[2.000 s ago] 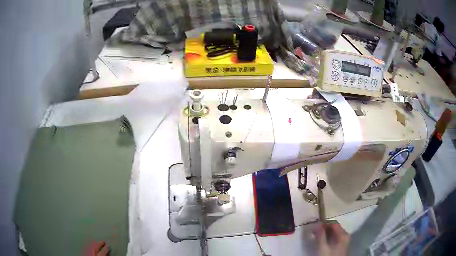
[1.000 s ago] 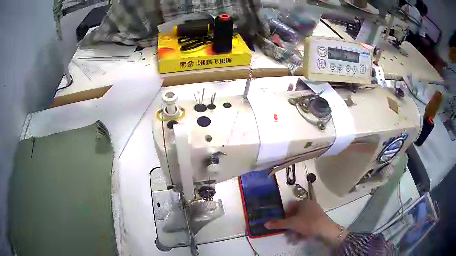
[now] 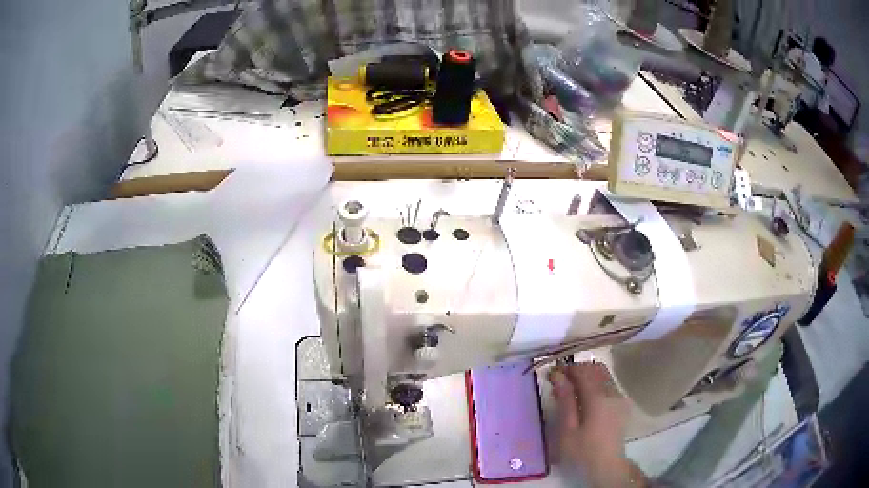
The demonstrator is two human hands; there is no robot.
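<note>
The smartphone (image 3: 508,419) in its red-edged case lies flat under the machine arm, its screen lit purple. My right hand (image 3: 589,419) is just right of the phone, blurred, fingers pointing up under the arm; whether it holds anything cannot be told. The cream sewing machine (image 3: 448,305) stands across the middle, its presser foot area (image 3: 381,434) left of the phone. The sage-green fabric panels (image 3: 119,362) lie flat left of the machine. My left hand is not in view.
A yellow box (image 3: 414,141) with a black cable and black items sits behind the machine. The control panel (image 3: 675,160) stands behind the arm. An orange-handled tool (image 3: 831,272) is at the far right. Plaid cloth (image 3: 410,29) hangs at the back.
The phone screen has gone from dark to purple. My right hand moved from the wooden-handled tool to touch the screen, then off to the phone's right side. My left hand left the picture.
</note>
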